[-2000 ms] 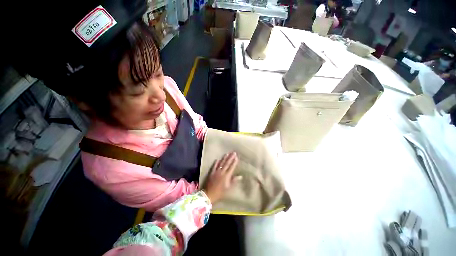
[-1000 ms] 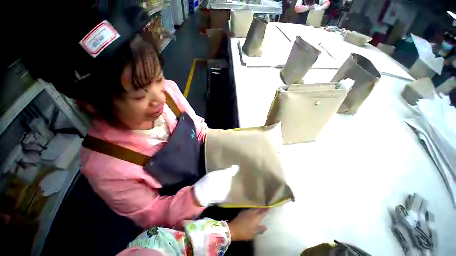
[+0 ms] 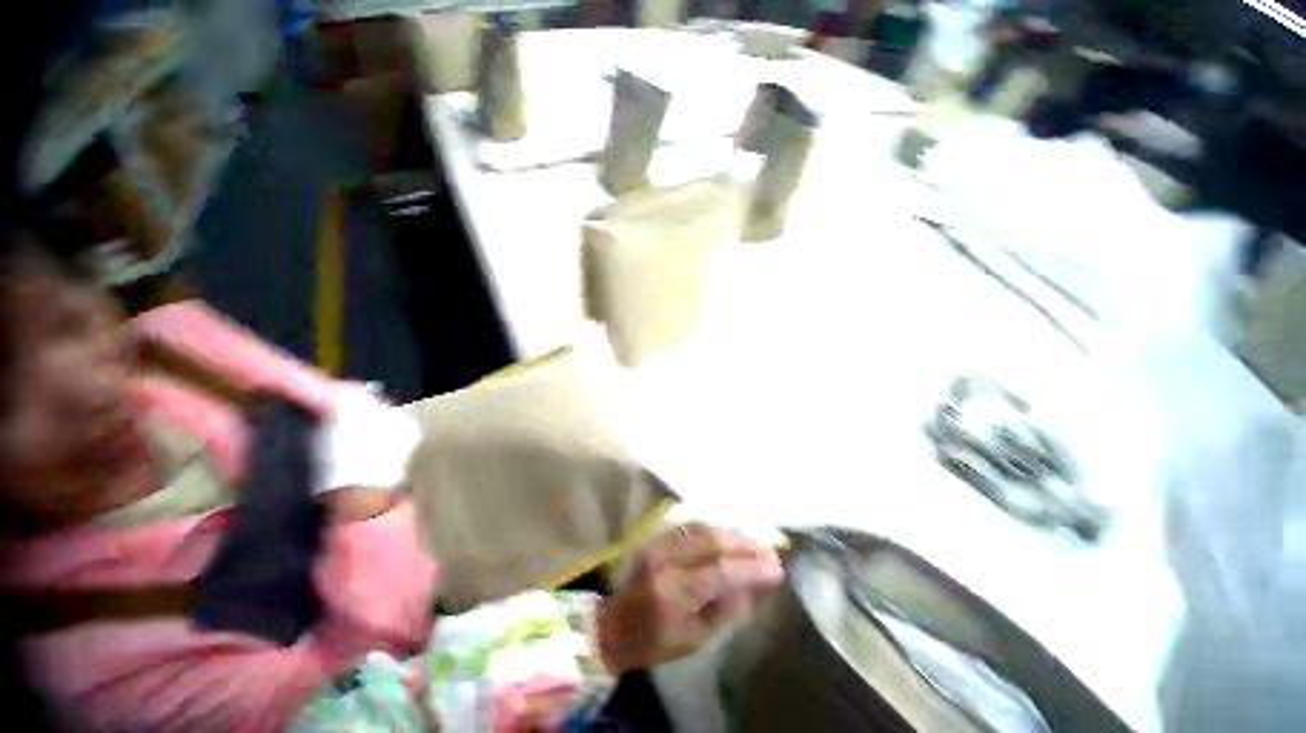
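Observation:
The frame is blurred. My left hand, bare with a floral sleeve, is at the lower middle, its fingers at the left rim of an open dark taupe bag. Whether they grip the rim is unclear. Pale material shows inside this bag, which is cut off by the bottom edge. A beige bag with yellow edging lies flat at the table's near left edge, in front of the other person, whose white-gloved hand is at its left side. My right hand is not in view.
A person in pink is close on my left. Upright bags stand farther up the white table. A bundle of grey straps lies right of centre. White sheets are at the right.
The view has swung right. My left hand has moved from beside the flat bag to the open bag's rim, and more of that bag shows. The gloved hand has moved off the flat bag's middle.

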